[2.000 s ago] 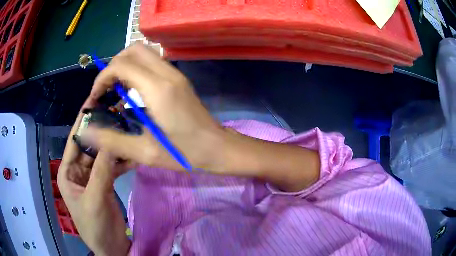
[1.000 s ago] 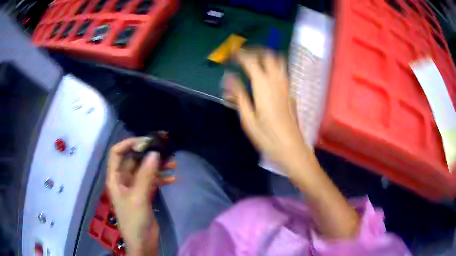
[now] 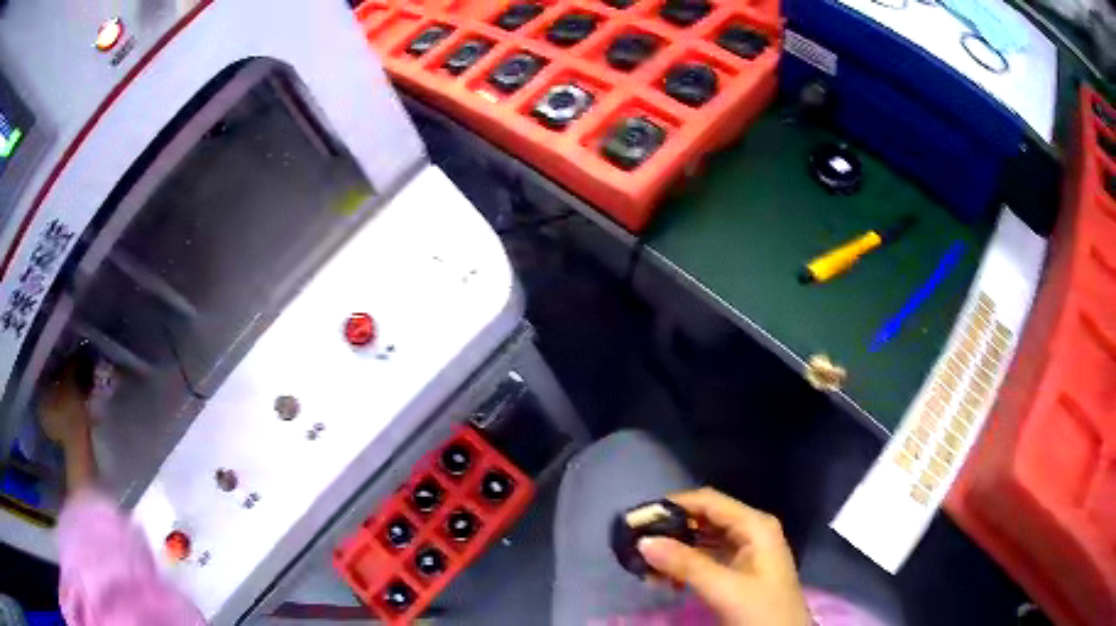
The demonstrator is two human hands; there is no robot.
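My right hand [image 3: 734, 550] is at the bottom right of centre. Its thumb and fingers grip a round black lens unit [image 3: 635, 538] with a pale patch on top. My left hand [image 3: 67, 416] is small and blurred at the far left edge, inside the opening of the white button machine [image 3: 428, 257]. A dark shape is at its fingertips, and I cannot tell whether it is held. The blue plastic stick [image 3: 918, 297] lies on the green mat, beside the label strip [image 3: 948, 428] with its rows of tan rectangles.
The loaded foam tray [image 3: 636, 202] is at top centre. A small red tray [image 3: 355, 563] with black units is low beside the machine. A yellow-handled tool [image 3: 844, 257], a black round part [image 3: 836, 168] and a tan scrap [image 3: 826, 372] are on the mat. Red foam trays [image 3: 1052, 452] stand right, a blue bin [image 3: 906, 116] behind.
The view has swung left. The blue stick has left my right hand and lies on the mat. The lens unit has passed from my left hand to my right. My left hand has moved into the machine.
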